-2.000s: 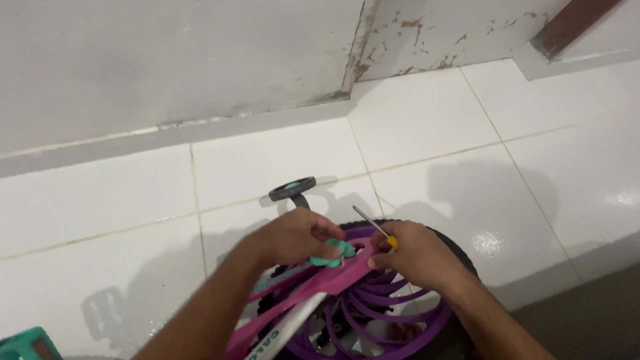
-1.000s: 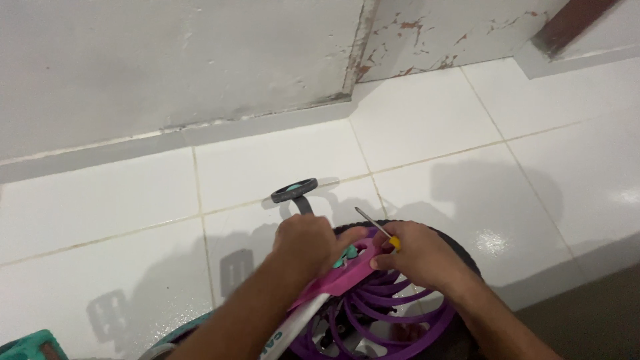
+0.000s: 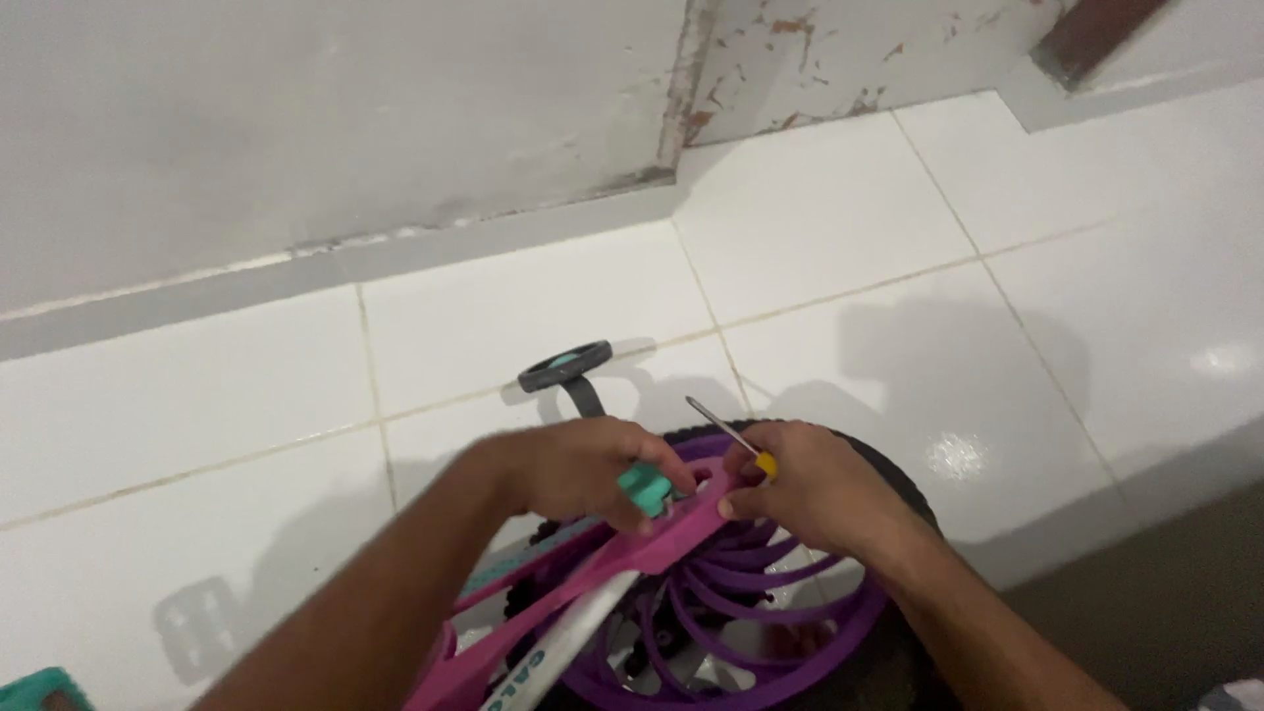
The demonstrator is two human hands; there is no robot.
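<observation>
A child's bicycle with a purple-spoked wheel (image 3: 726,632) fills the lower middle of the head view. Over the wheel lies a pink plastic chain guard (image 3: 647,543), beside a white frame tube (image 3: 563,637). My left hand (image 3: 583,474) holds a small teal plastic piece (image 3: 647,489) between thumb and fingers, at the guard's rounded end. My right hand (image 3: 805,484) grips a screwdriver (image 3: 733,433) with a yellow handle, its tip pointing up and left, while the thumb rests on the guard's edge. The fingertips partly cover the guard's end.
Just beyond my left hand, a small training wheel (image 3: 566,366) stands out on a dark bracket. A worn, peeling wall (image 3: 395,109) borders the white tiled floor (image 3: 553,276). A teal item (image 3: 44,691) shows at the bottom left corner.
The left hand has pulled back from over the guard's end, and the teal piece now shows raised in its fingers. The right hand with the screwdriver has stayed nearly in place.
</observation>
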